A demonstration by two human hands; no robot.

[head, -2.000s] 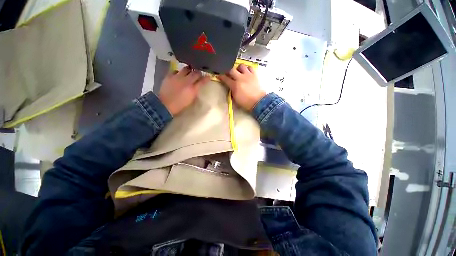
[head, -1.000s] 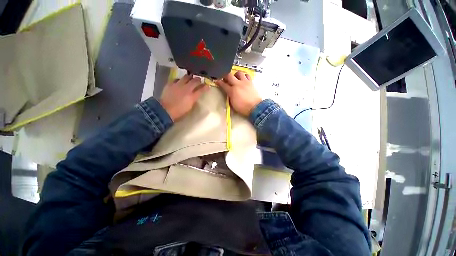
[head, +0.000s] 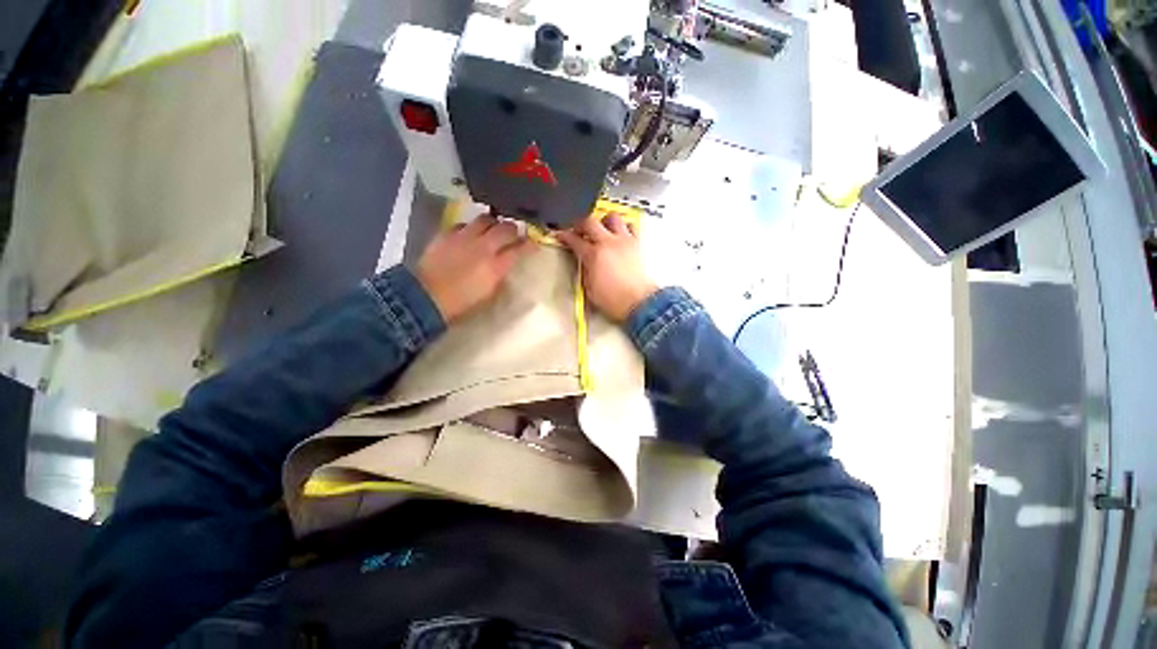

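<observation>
The beige sewn cover piece (head: 489, 336) lies from under the machine head toward my lap, its near end folded open. A yellow binding tape (head: 582, 332) runs down its right part. My left hand (head: 470, 264) presses on the piece's far left edge, fingertips at the base of the dark grey pattern sewing machine head (head: 527, 146). My right hand (head: 613, 264) holds the far right edge by the tape, fingers bent. The yellow clamp frame (head: 622, 208) shows partly behind my right fingers. The needle area is hidden under the head.
Stacked beige cover pieces (head: 140, 178) with yellow edges lie at the left. A control screen (head: 983, 165) stands at the right, with a black cable (head: 843, 260) curving from it. Dark thread snips (head: 816, 387) lie on the white table right of my right forearm.
The camera view has shifted, so the machine head, screen and table sit lower in the picture. My hands stay at the far edge of the piece, with little visible movement.
</observation>
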